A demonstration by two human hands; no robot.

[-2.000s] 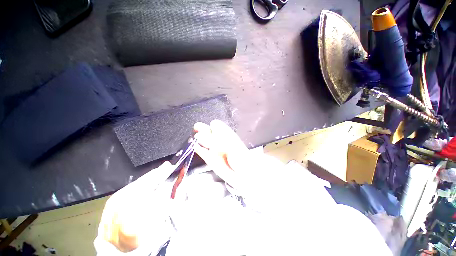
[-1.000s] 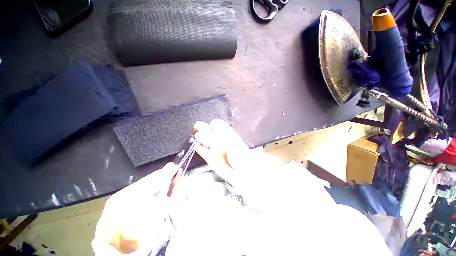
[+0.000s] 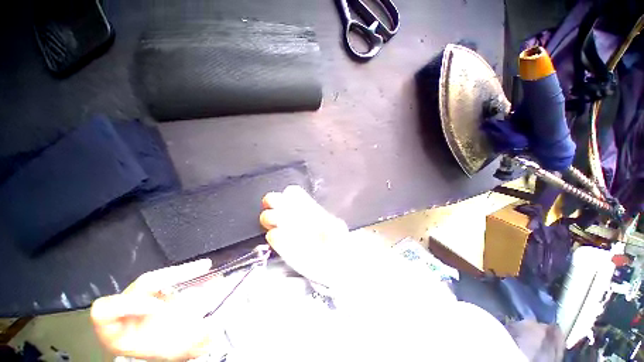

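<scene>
A dark grey speckled piece [image 3: 212, 215] lies at the table's front edge with a navy rim showing along its back. My right hand [image 3: 296, 230] is at its right end, fingertips bent together around the tip end of a slim silver tool [image 3: 229, 267], perhaps tweezers. My left hand [image 3: 152, 311] holds the other end of the tool, in front of the table edge. A thin dark strand hangs below the tool. Both hands are overexposed, so finger details are washed out. A navy cloth pile [image 3: 78, 180] lies to the left.
A curled dark grey stack [image 3: 229, 74] lies behind the piece. Black-handled shears [image 3: 368, 32] are beyond it, and a phone [image 3: 74, 35] is upper left. The iron [image 3: 469, 109] stands at right with its braided hose [image 3: 565, 185]. A cardboard box [image 3: 507, 240] is below the table edge.
The view has shifted, so table things sit lower. My left hand has moved left, away from my right hand, and the tool now lies flatter between them.
</scene>
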